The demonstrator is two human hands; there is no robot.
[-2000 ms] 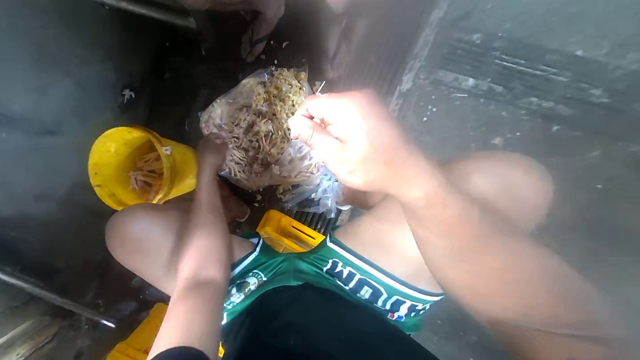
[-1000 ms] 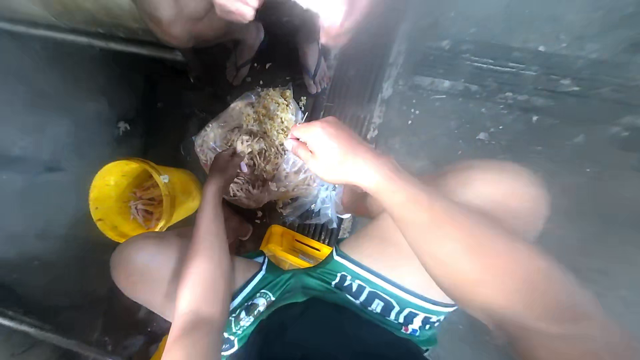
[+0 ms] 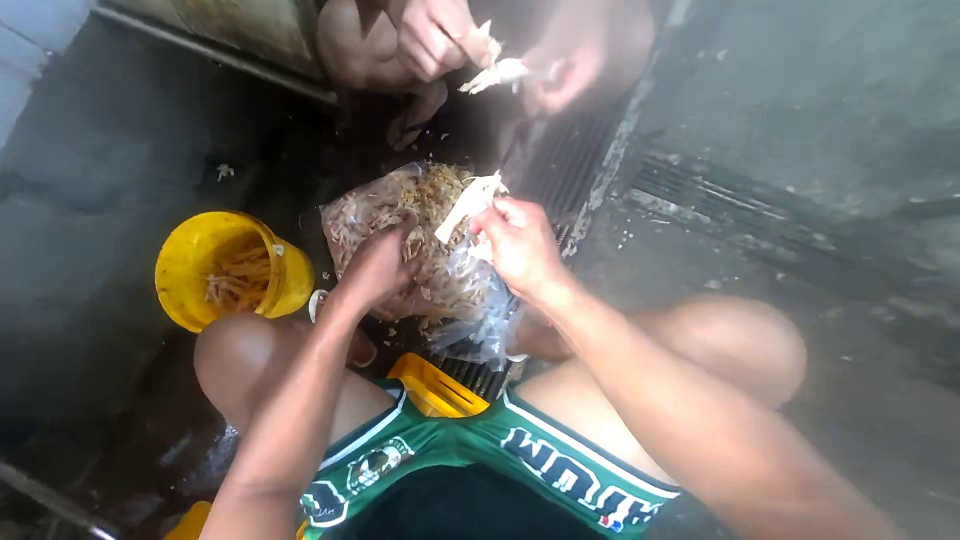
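Between my legs lies a clear plastic bag (image 3: 360, 214) heaped with pale chicken feet and yellowish scraps. My right hand (image 3: 517, 236) grips a pale chicken foot (image 3: 469, 206) above the right side of the heap. My left hand (image 3: 386, 262) rests in the heap, fingers bent; whether it holds a piece is hidden. To the left a yellow bucket (image 3: 292, 281) lies tilted toward me, with several pale pieces, seemingly chicken feet (image 3: 240, 277), inside.
Opposite, a co-worker's hands (image 3: 435, 37) hold similar pale pieces (image 3: 495, 75). A grooved drain grate (image 3: 577, 157) runs along the wet concrete floor (image 3: 787, 247). A yellow plastic seat edge (image 3: 439, 386) shows between my thighs. A wall (image 3: 247, 22) stands at upper left.
A pale foot now shows clearly in my right hand, which remains over the heap. The co-worker's hands have come further into view with pale pieces in them.
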